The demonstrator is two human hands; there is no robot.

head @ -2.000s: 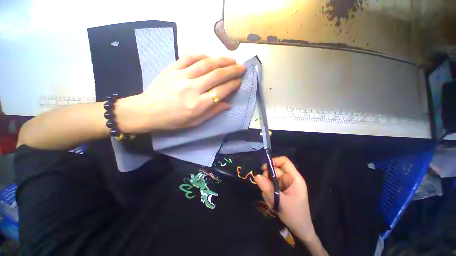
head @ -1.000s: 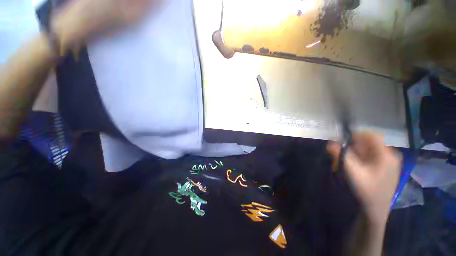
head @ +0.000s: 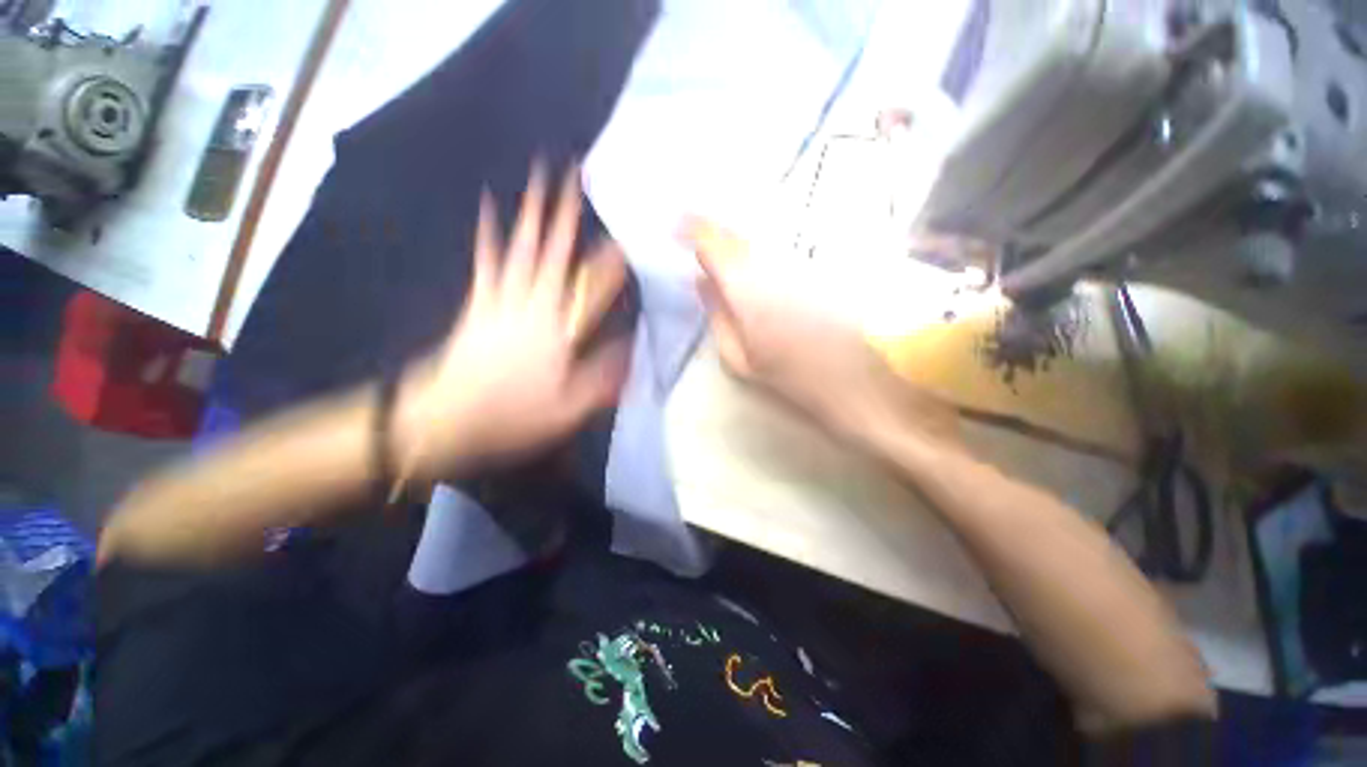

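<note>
A large dark fabric panel [head: 375,225] lies on the table left of the machine and runs down to the lap. A pale blue-grey piece [head: 652,173] lies along its right side, with its lower end hanging over the table's front edge. My left hand [head: 525,330] is blurred, fingers spread, over the dark panel. My right hand [head: 765,307] is on the right edge of the pale piece; whether its fingers pinch the cloth is unclear. The shears [head: 1169,502] lie on the table at the right, black loops toward me.
The sewing machine head [head: 1109,135] stands at the upper right over the worn yellow-brown bed [head: 945,352]. A second machine [head: 90,113] is at the upper left. A red box [head: 128,367] is at the left. A dark device [head: 1327,577] is at the right edge.
The shears have left my right hand and lie at the right. The view has swung up and left. The cloth is spread out, and both hands have come together over it.
</note>
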